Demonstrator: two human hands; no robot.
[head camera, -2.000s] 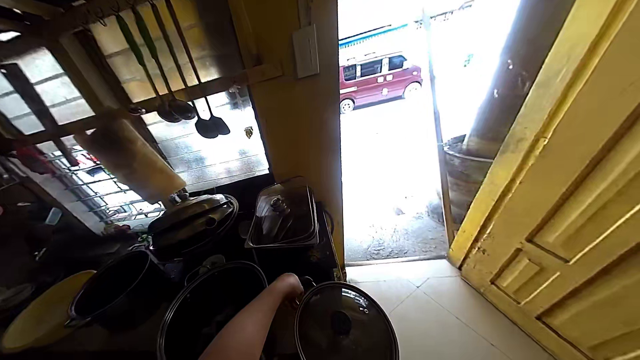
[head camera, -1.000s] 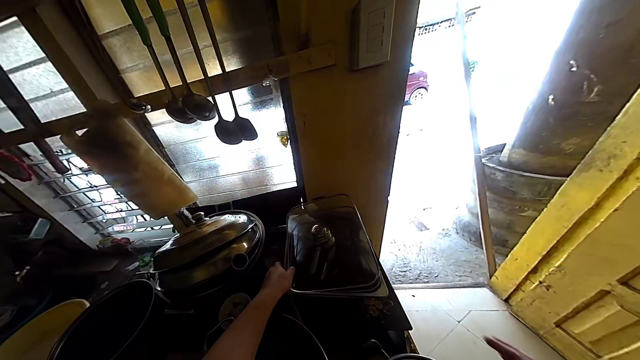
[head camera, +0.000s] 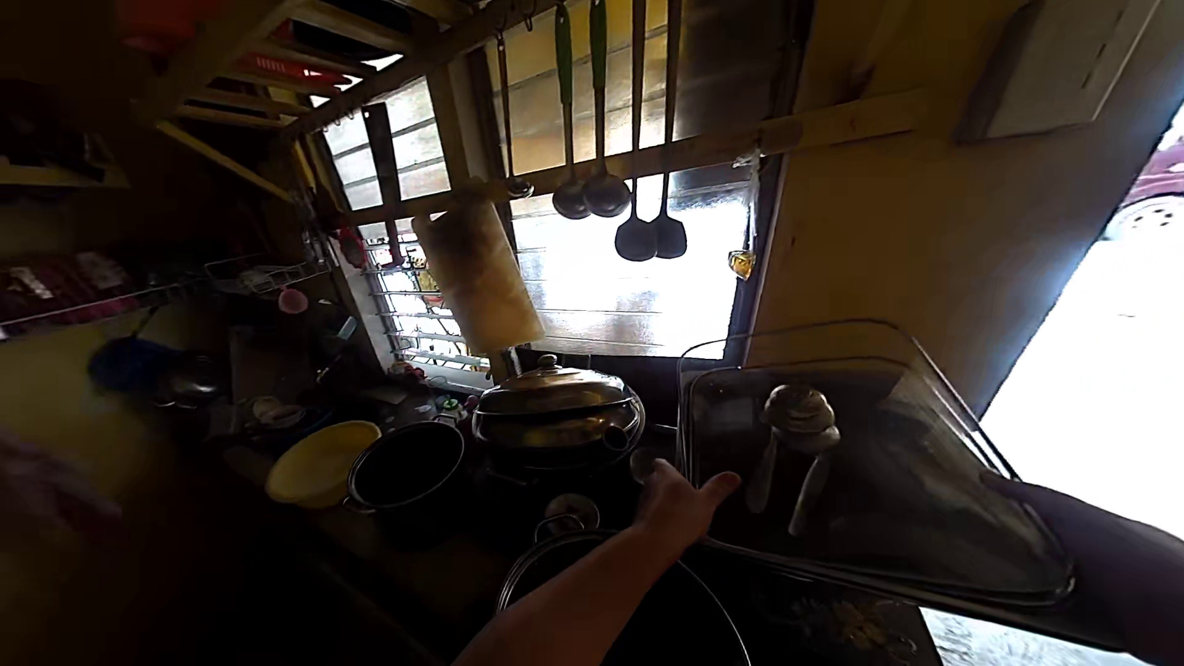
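Note:
My left hand (head camera: 673, 504) is at the near left edge of a dark rectangular tray (head camera: 888, 527), its thumb across the rim and its fingers outside it. My right hand (head camera: 1064, 527), in shadow, grips the tray's right side. In the tray lie a small round metal piece (head camera: 800, 412) and two spoon-like utensils (head camera: 810, 495). A wire rack or frame (head camera: 860, 324) shows around the tray's far rim. Under my left forearm is a large open pot (head camera: 684, 610). Behind my left hand sits a lidded metal pan (head camera: 555, 402).
A dark open pot (head camera: 407, 467) and a yellow basin (head camera: 319, 462) stand to the left. Ladles (head camera: 606, 194) and dark spatulas (head camera: 636, 239) hang from a wooden rail before the window. Another person's blurred hand (head camera: 55, 481) is at the far left. An open doorway is at the right.
My right hand has come to the tray's right side; a second ago it was low at the right, away from the tray. The view has swung left.

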